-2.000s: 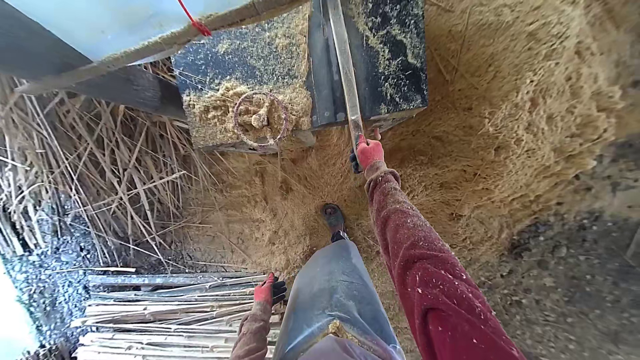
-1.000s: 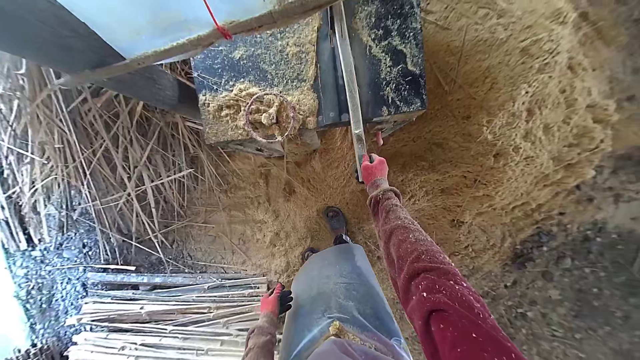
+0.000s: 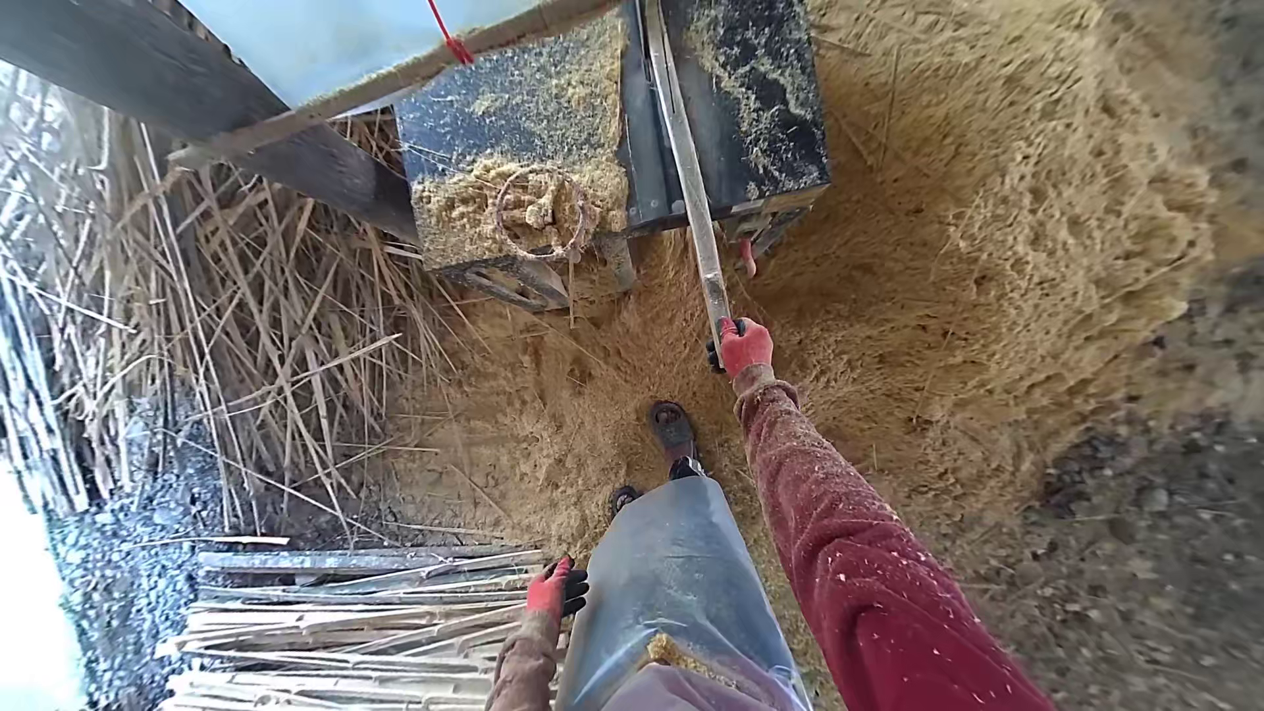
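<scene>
My right hand (image 3: 745,346), in a red and black glove, grips the near end of a long pale strip (image 3: 691,183), likely split bamboo. The strip runs away from me over a dark metal machine table (image 3: 755,109) beside a raised guide. My left hand (image 3: 559,590), gloved the same way, hangs by the apron (image 3: 662,573) at the right ends of a stack of split poles (image 3: 365,622); its fingers look partly spread and nothing shows in them. A rusty handwheel (image 3: 540,212) sits at the table's front, amid sawdust.
Sawdust (image 3: 987,247) lies heaped right of the machine and around my feet. Loose thin strips (image 3: 267,336) pile up at the left. A dark beam (image 3: 197,99) and a pale sheet (image 3: 326,39) edged by a pole hang overhead at upper left.
My right hand, still on the strip, has come back toward me, away from the machine's edge. My left hand remains near the stacked poles.
</scene>
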